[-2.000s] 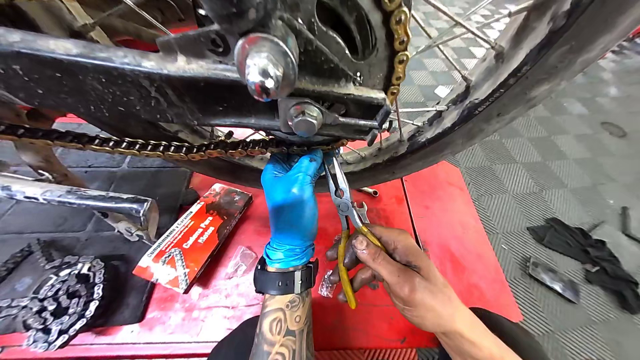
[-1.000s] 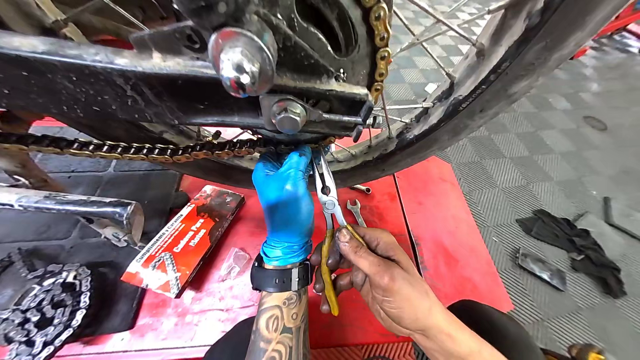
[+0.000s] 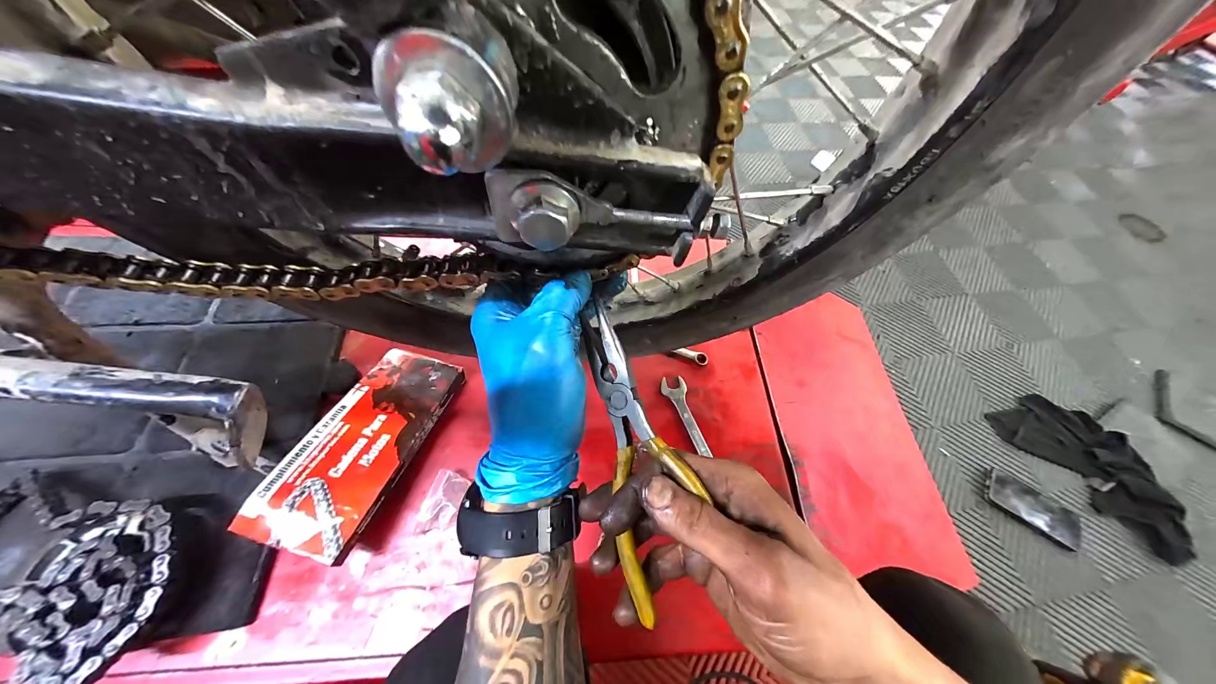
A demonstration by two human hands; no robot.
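My left hand, in a blue glove, pinches the underside of the drive chain below the axle adjuster bolt; its fingertips are partly hidden. Bare and grimy, my right hand grips the yellow handles of long-nose pliers. The pliers point upward, and their tips are at the chain beside the gloved fingers. Whether the jaws bite on a link cannot be told. Above, the chain's gold links run around the rear sprocket.
The spoked wheel's tyre curves behind the hands. On the red platform lie an open-end wrench, a red chain box and a small plastic bag. A coiled chain is at lower left, a black cloth on the floor.
Both hands stay at the same stretch of chain. The pliers' handles have come closer to upright since the first frame, then changed little.
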